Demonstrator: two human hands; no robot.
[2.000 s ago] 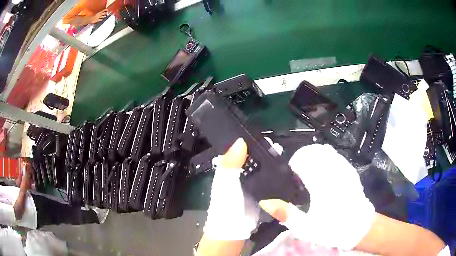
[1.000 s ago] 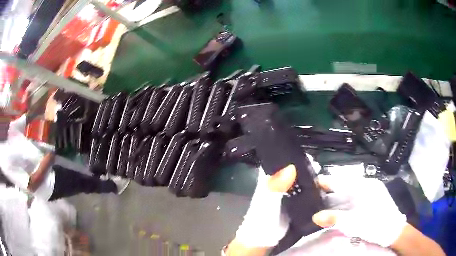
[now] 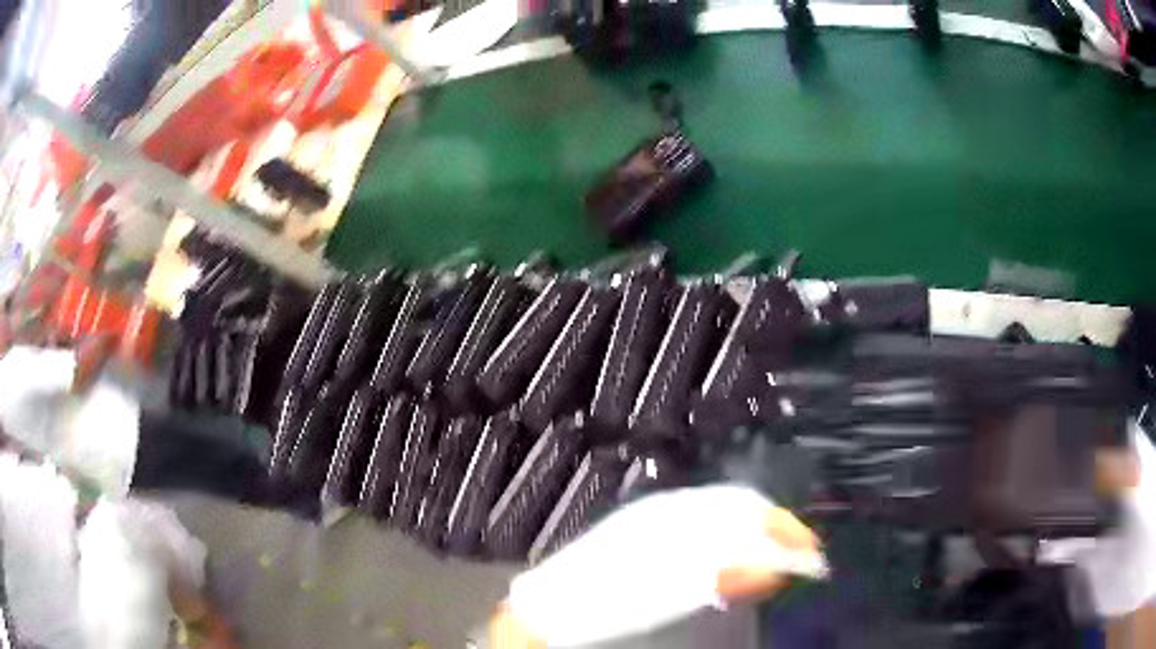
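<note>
My left hand (image 3: 672, 558), in a white glove with bare fingertips, is low in the middle, below the rows of units. Nothing shows in it, and its blurred thumb and fingers look a little apart. My right hand (image 3: 1126, 520) is cut off by the right edge. It grips a black handheld unit (image 3: 1040, 463), which is smeared by motion, its brownish face showing. Black units (image 3: 558, 355) stand packed side by side in two rows, dotted edges up.
One unit with a wrist strap (image 3: 649, 181) lies on the green belt (image 3: 862, 152). Blurred black units lie right of the rows. A coworker's white sleeve (image 3: 95, 431) is at the lower left. Orange-red boxes (image 3: 279, 95) and a small black unit (image 3: 292, 184) are at the upper left.
My hands have parted: the left has come off the unit, and the right has moved to the right edge with a unit. The view has shifted, so the rows sit farther right.
</note>
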